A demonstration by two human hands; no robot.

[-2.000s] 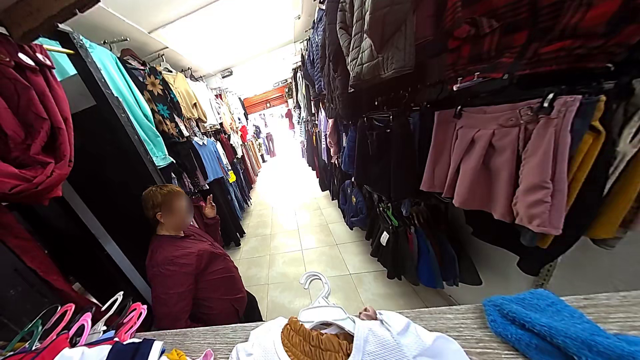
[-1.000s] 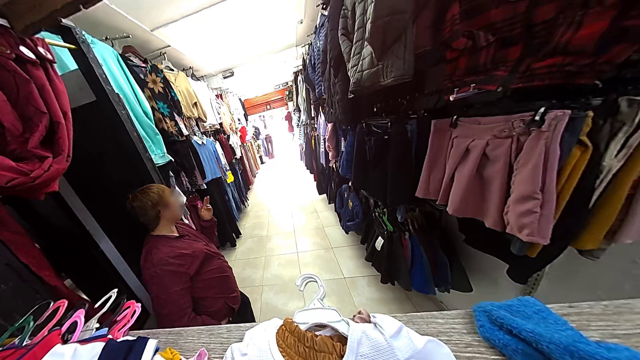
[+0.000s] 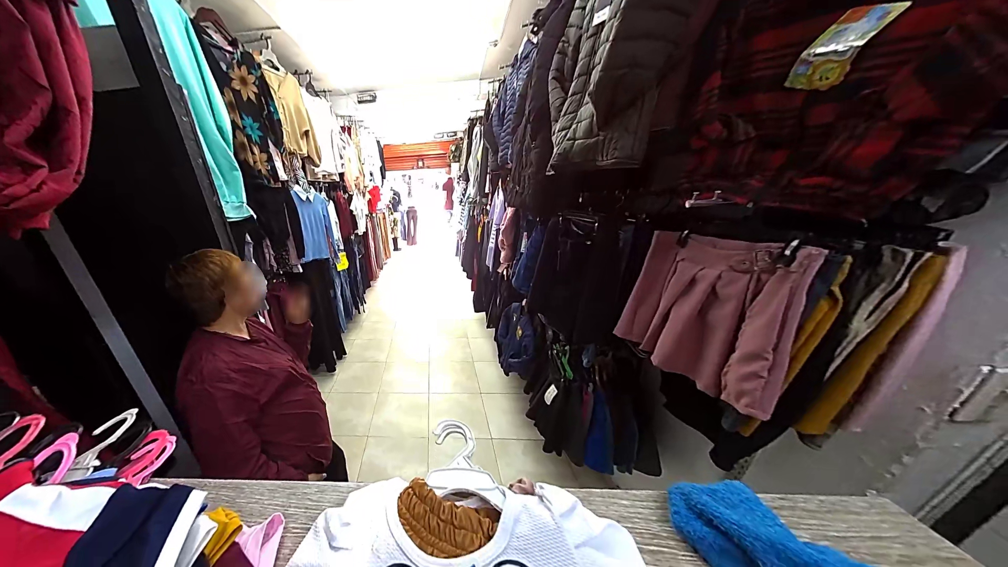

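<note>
Neither my left hand nor my right hand can be seen. A white knit top (image 3: pixel 575 526) lies on the wood-grain counter (image 3: pixel 630 504) at the bottom middle, on a white plastic hanger (image 3: pixel 465 477) whose hook points up. Gathered brown fabric (image 3: pixel 441 524) shows in its neck opening. At its right shoulder is a small brownish-pink piece (image 3: pixel 522 486); what it is cannot be told. A fluffy blue textile (image 3: pixel 740 524) rests to the right. On the left are folded garments in red, white and navy (image 3: pixel 110 516), with pink hangers (image 3: pixel 150 457) and white ones behind them.
Beyond the counter, at left, is a person in a maroon top (image 3: pixel 252 394) with one hand raised (image 3: pixel 298 303). A tiled aisle (image 3: pixel 409 394) runs back between racks of clothes. Pink skirts (image 3: pixel 709 307), quilted jackets (image 3: pixel 614 87) and plaid garments (image 3: pixel 835 118) hang at right.
The person beyond the counter has turned their head from facing nearer the camera to side-on, toward the aisle. Their hand remains raised. The white top and blue textile stay on the counter.
</note>
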